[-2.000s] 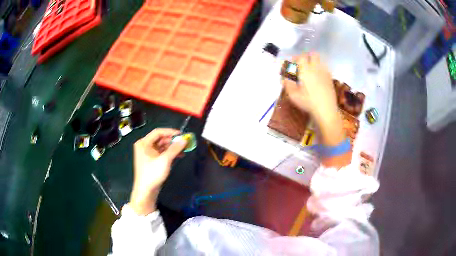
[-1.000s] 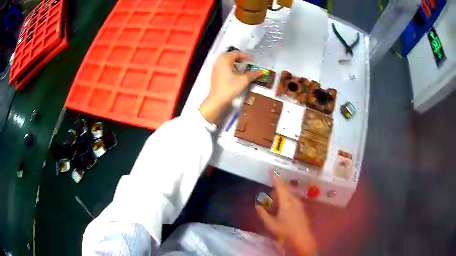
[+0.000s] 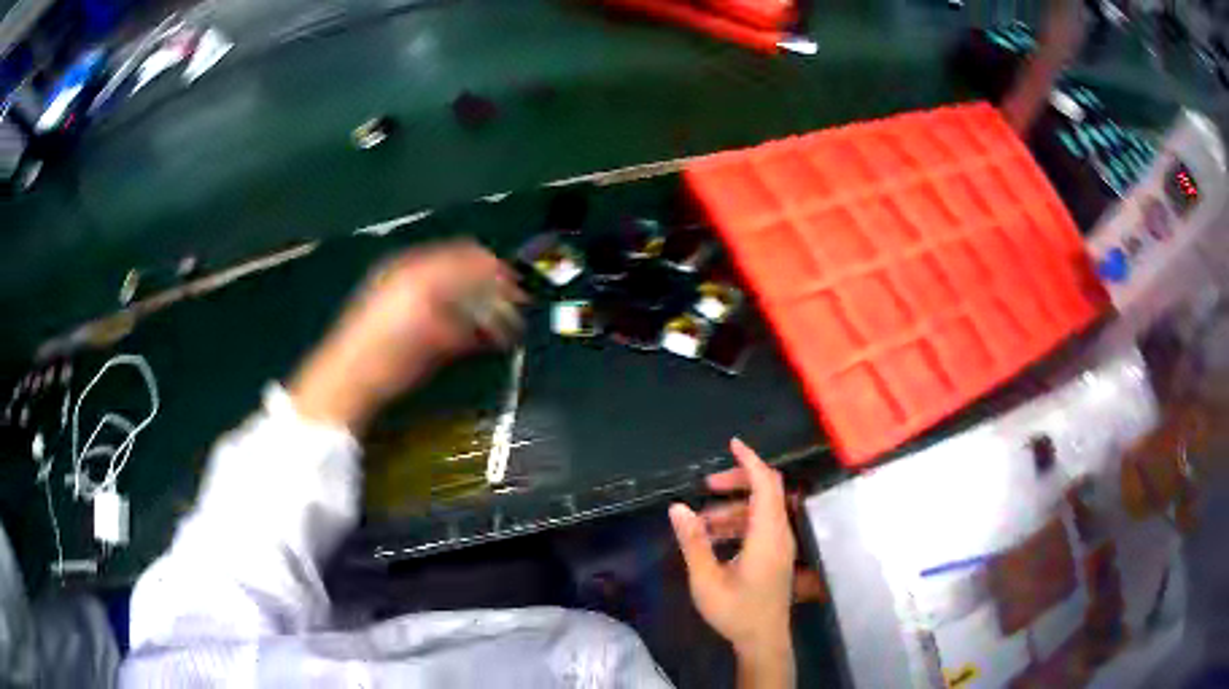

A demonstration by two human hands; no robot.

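Observation:
My left hand (image 3: 429,312) is motion-blurred above the dark green mat. A greyish blur shows at its fingertips, but I cannot tell what it is or whether the hand holds it. Thin, pale tweezers (image 3: 506,420) lie just below those fingers; whether they touch is unclear. My right hand (image 3: 744,552) is raised in front of the bench edge, fingers apart and empty. Several glossy black watch screen modules with white and yellow backs (image 3: 683,337) lie clustered between my left hand and the red-orange blister tray (image 3: 900,269).
The white press machine (image 3: 883,545) with brown fixtures (image 3: 1035,579) and a blue stick (image 3: 954,567) is at lower right. A white charger (image 3: 111,517) with cable lies at far left. More red trays (image 3: 714,16) are at the top. A keypad device (image 3: 1162,202) stands at upper right.
The view has swung left, away from the machine. My left hand has left the press fixture and is over the mat. My right hand, beside a watch case earlier, is now empty.

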